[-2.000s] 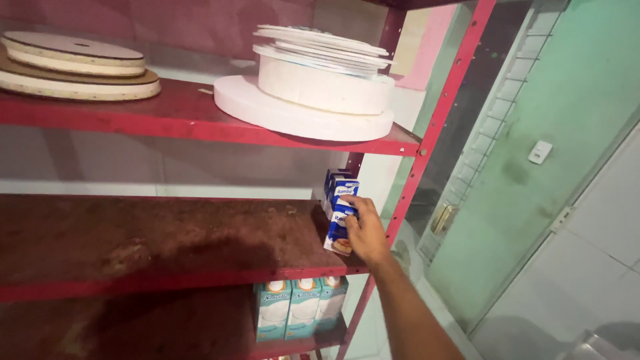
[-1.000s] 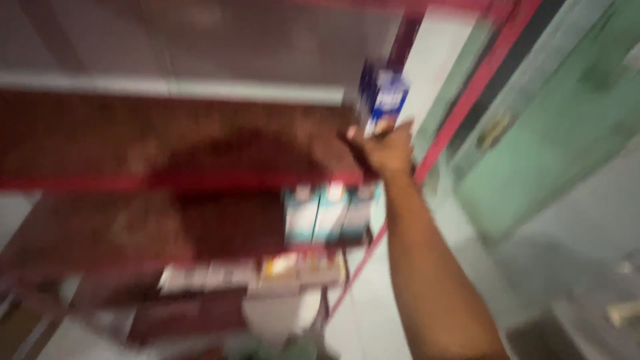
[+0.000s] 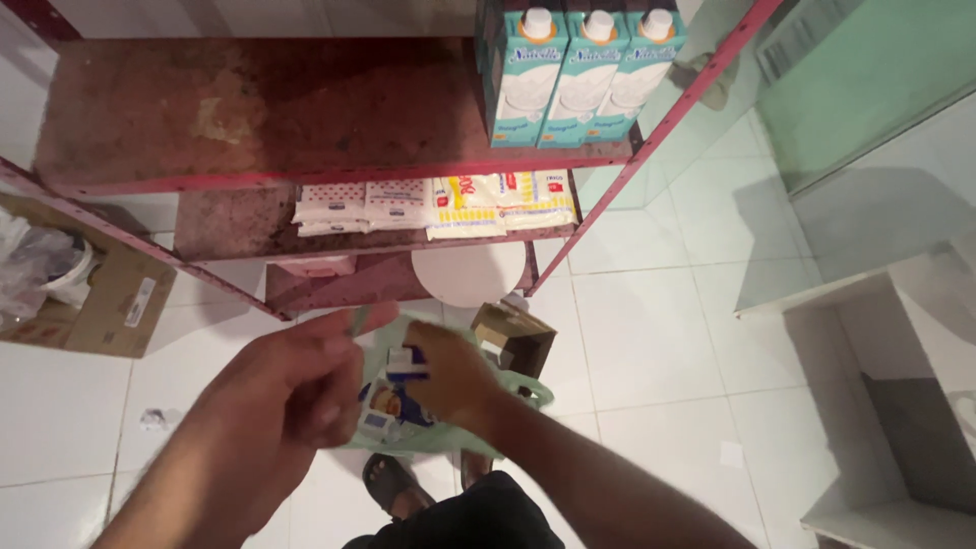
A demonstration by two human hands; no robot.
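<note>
A thin green plastic bag (image 3: 457, 441) hangs below the shelves, its rim pinched by my left hand (image 3: 305, 374) at the left. Inside it lie blue and white cartons (image 3: 387, 402). My right hand (image 3: 450, 374) is in the bag's mouth, its fingers around a small blue and white carton (image 3: 406, 364). Both hands are somewhat blurred. Three turquoise and white milk cartons (image 3: 526, 84) with white caps stand upright at the right end of the shelf above.
Flour bags (image 3: 499, 210) and white packets with red dots (image 3: 362, 204) lie on a lower red metal shelf (image 3: 229, 221). A round white board (image 3: 469, 273) leans below. An open cardboard box (image 3: 515, 335) stands behind the bag; another cardboard box (image 3: 114, 305) is at left.
My right hand has moved from the upper shelf, where it touched blue cartons, down to the green bag. My left hand and the bag have come into view. The view has tilted down.
</note>
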